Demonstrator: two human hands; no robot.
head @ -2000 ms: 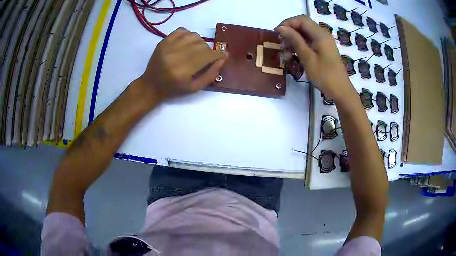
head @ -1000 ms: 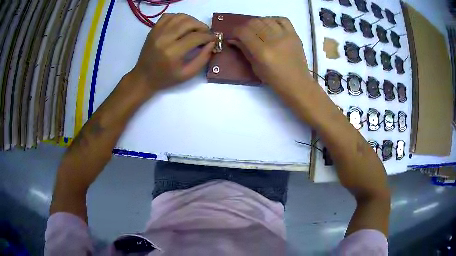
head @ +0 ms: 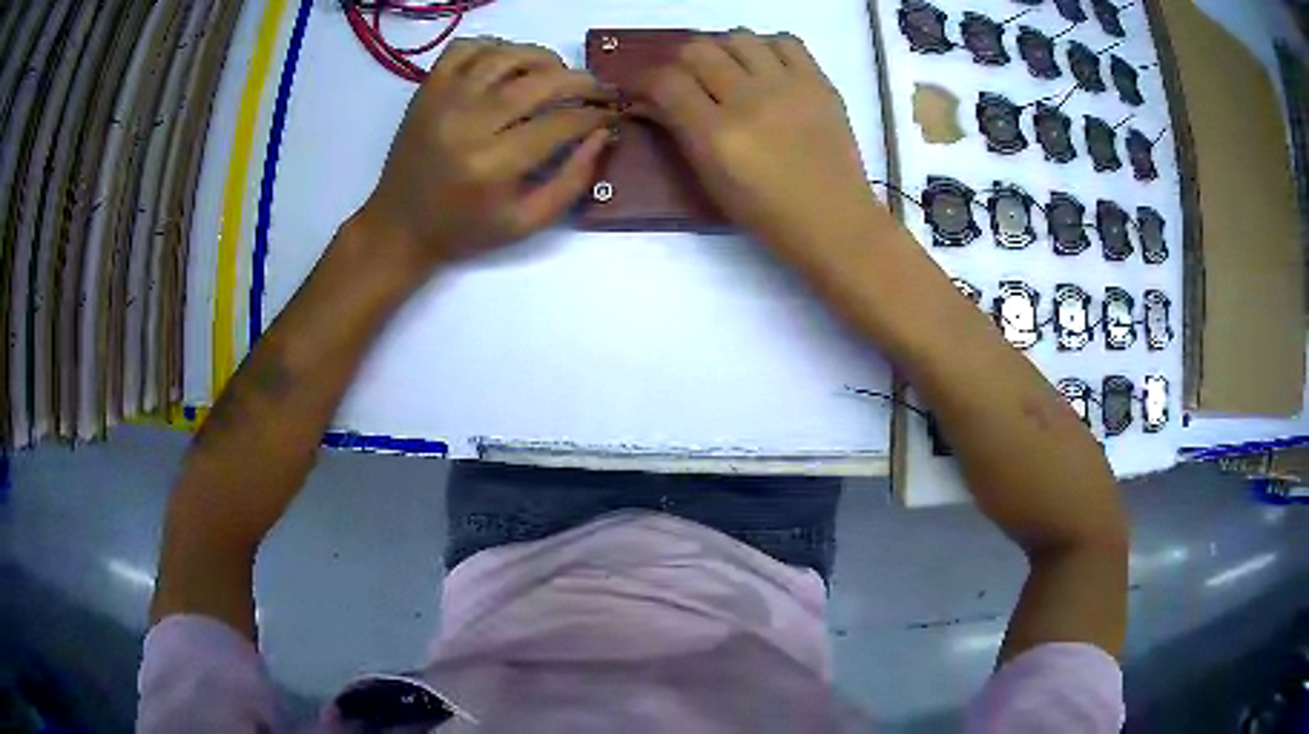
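Note:
The reddish-brown test fixture (head: 653, 191) lies flat on the white bench, its right part hidden under my right hand. My left hand (head: 495, 151) is at its left edge, with thumb and fingertips at the contact terminals. My right hand (head: 754, 122) lies over the fixture, its fingertips nearly meeting the left ones. The contacts and any lead wires between the fingertips are too hidden and small to tell, so I cannot see what either hand grips. The locating nest is hidden.
The speaker tray (head: 919, 273) with rows of speakers is at right, with one tan patch (head: 939, 113). A cardboard sheet (head: 1246, 230) lies beyond it. Red fixture cables (head: 376, 46) loop at upper left. Stacked boards (head: 101, 215) stand at far left.
My right hand has moved left from the fixture's right side, where a dark speaker showed, to the left contacts. The fixture and tray appear slightly higher in view.

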